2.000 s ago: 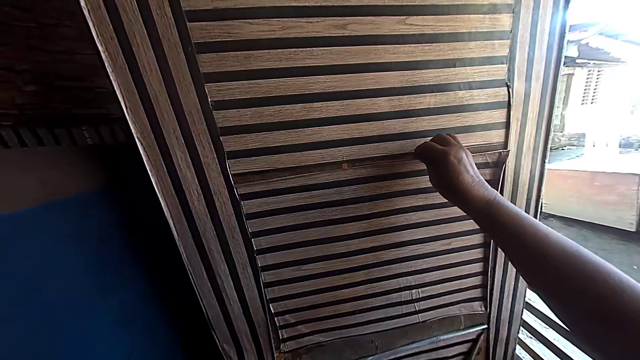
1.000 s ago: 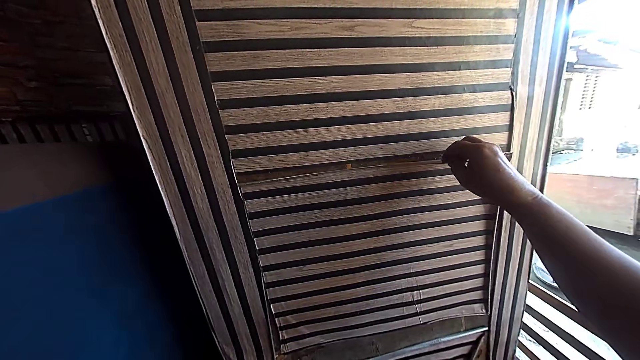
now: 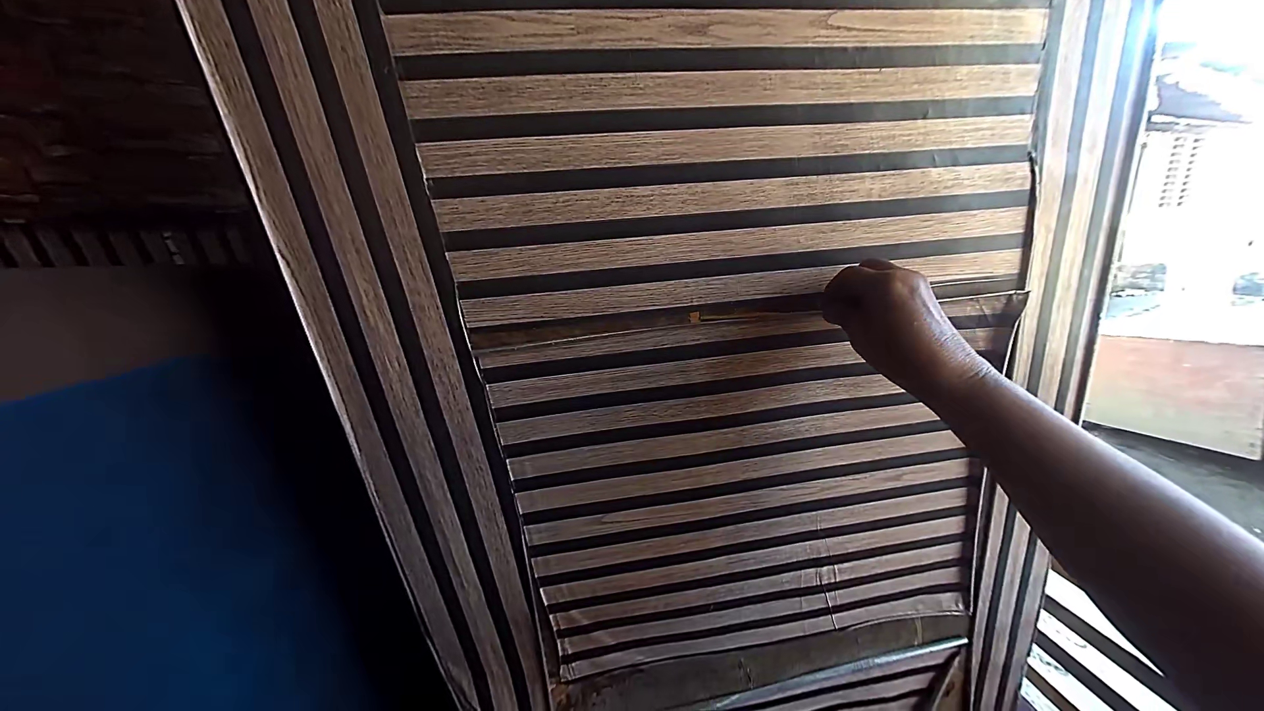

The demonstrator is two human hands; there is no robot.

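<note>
A door-like panel (image 3: 731, 444) covered in striped wood-grain sheet fills the middle of the head view. My right hand (image 3: 889, 311) is curled against it, right of centre, at a gap (image 3: 583, 328) between the upper and lower pieces of sheet. Its fingers seem to pinch the sheet edge, but what they close on is hidden behind the hand. A small yellowish spot (image 3: 694, 317) shows in the gap to the left of the hand. Lower down, the sheet's bottom edge is wavy above a bare brown strip (image 3: 770, 657). My left hand is not in view.
The panel's striped left border (image 3: 336, 247) leans beside a dark area. A blue surface (image 3: 128, 513) lies at lower left, below a dark rough wall (image 3: 109, 118). Bright daylight, a reddish low wall (image 3: 1175, 390) and more striped material (image 3: 1096, 642) appear at right.
My right hand moved right along the gap toward the panel's right border, then came back left to a spot nearer the middle.
</note>
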